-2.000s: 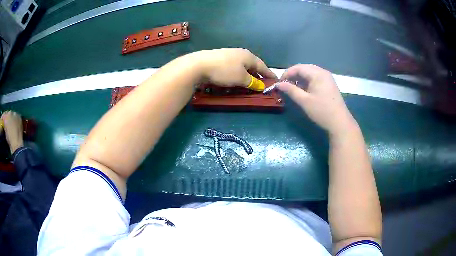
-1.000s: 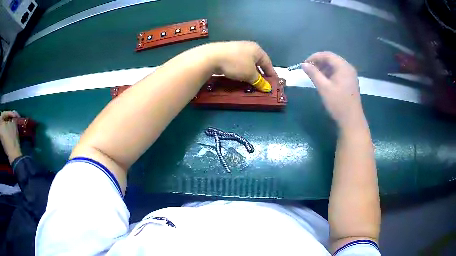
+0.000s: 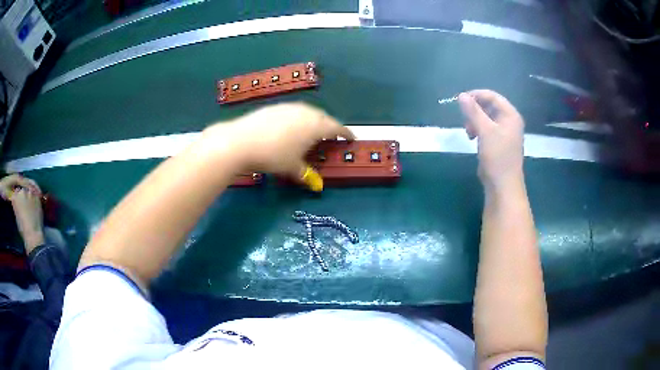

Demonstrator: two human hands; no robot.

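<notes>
A reddish-brown jig (image 3: 362, 171) lies on the green belt in front of me, with small bright-centred squares showing in its positions. My left hand (image 3: 293, 141), blurred, is over the jig's left end. Its thumb, in a yellow finger cot, is at the near edge and its fingers are towards the far edge; I cannot tell if it grips. My right hand (image 3: 493, 123) is raised to the right, apart from the jig, pinching a thin silvery magnet stick (image 3: 449, 100) that points left. Branched silvery magnet sticks (image 3: 329, 225) lie on the belt nearer me.
Another jig (image 3: 268, 83) with four seated squares lies farther off. Part of a further reddish jig (image 3: 247, 180) shows beside my left forearm. A person's hands (image 3: 23, 195) are at the far left. A white instrument box (image 3: 27, 32) stands at the upper left.
My left hand has moved left along the near jig, uncovering its right part. My right hand stays raised with the stick. The far jig has shifted right. The view has tilted slightly.
</notes>
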